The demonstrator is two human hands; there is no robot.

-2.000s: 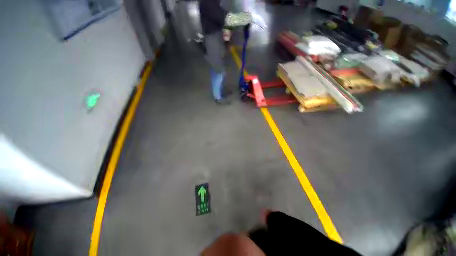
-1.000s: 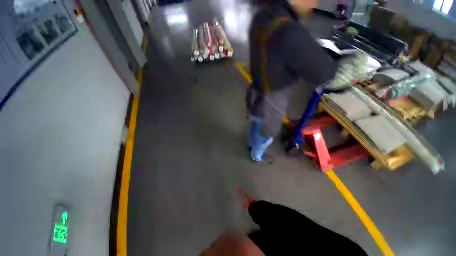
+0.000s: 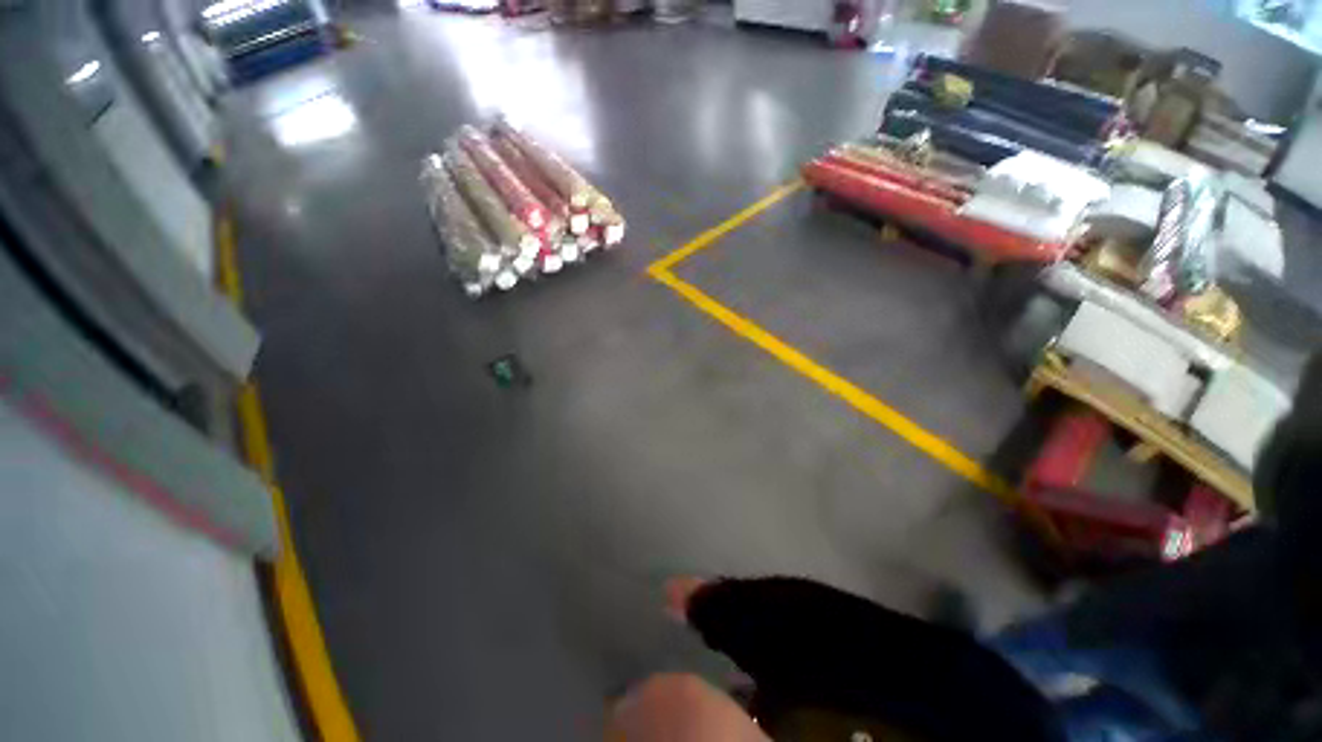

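A black sleeve (image 3: 841, 638) reaches in from the bottom right. A little of my right hand (image 3: 682, 596) shows at its left end, blurred and mostly hidden. A blurred patch of bare skin (image 3: 679, 710) is cut off by the bottom edge; I cannot tell if it is my left hand. No held object shows. Ahead, several long wrapped rolls (image 3: 525, 203), white, red and brownish, lie in a stack on the floor. At right, red pallet truck parts (image 3: 1109, 507) show at a wooden pallet (image 3: 1145, 431) bearing white pieces.
A blurred dark and blue figure (image 3: 1160, 631), apparently a person, is close at lower right. More rolls (image 3: 1000, 123) and cartons (image 3: 1015, 36) stand behind the pallet. A yellow line (image 3: 855, 392) crosses the floor; a wall (image 3: 109, 580) runs along the left. A floor marker (image 3: 508, 371) lies ahead.
The view has moved forward. The person at the pallet truck has passed from the centre to the lower right edge, and the floor stack of rolls is nearer. The black sleeve stays at the bottom.
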